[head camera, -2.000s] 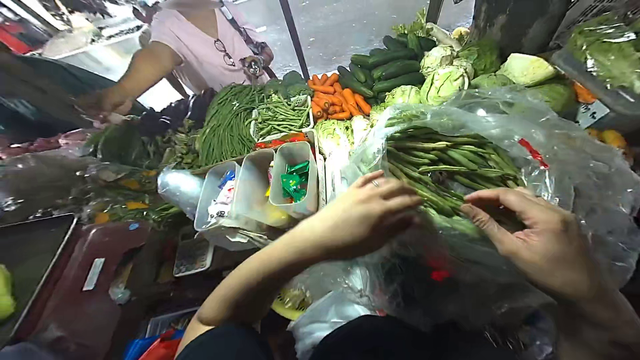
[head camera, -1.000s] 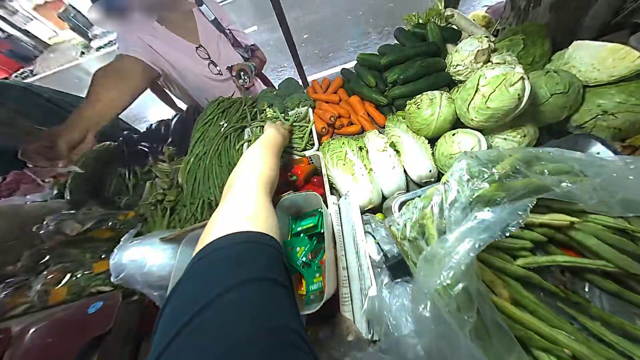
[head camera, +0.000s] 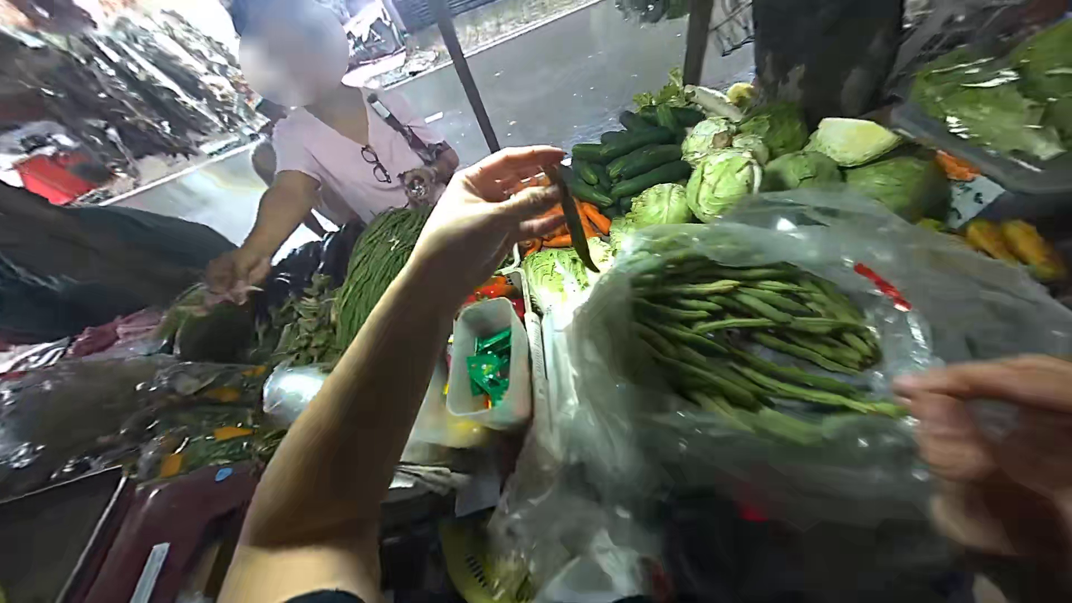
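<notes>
My left hand (head camera: 498, 197) is raised in front of the carrots and holds a dark green bean pod (head camera: 574, 222) that hangs down from its fingers. Lower right, my right hand (head camera: 980, 435) is blurred, its fingertips bent together by the edge of a clear plastic bag (head camera: 963, 335); whether it grips anything cannot be told. Inside the open bag lie many green beans (head camera: 754, 310). Left of the bag, a white plastic container (head camera: 523, 402) holds green packets (head camera: 490, 368).
Carrots (head camera: 596, 219), cucumbers (head camera: 645, 163) and cabbages (head camera: 724, 184) are heaped behind. Long beans (head camera: 377, 260) lie behind my left forearm. A person (head camera: 335, 159) stands across the stall at upper left, one hand over the produce. A metal pole (head camera: 469, 79) rises behind.
My left hand, which was reaching to the small beans beside the long beans a second ago, is now raised holding a pod. My right hand is back in view. The view has shifted.
</notes>
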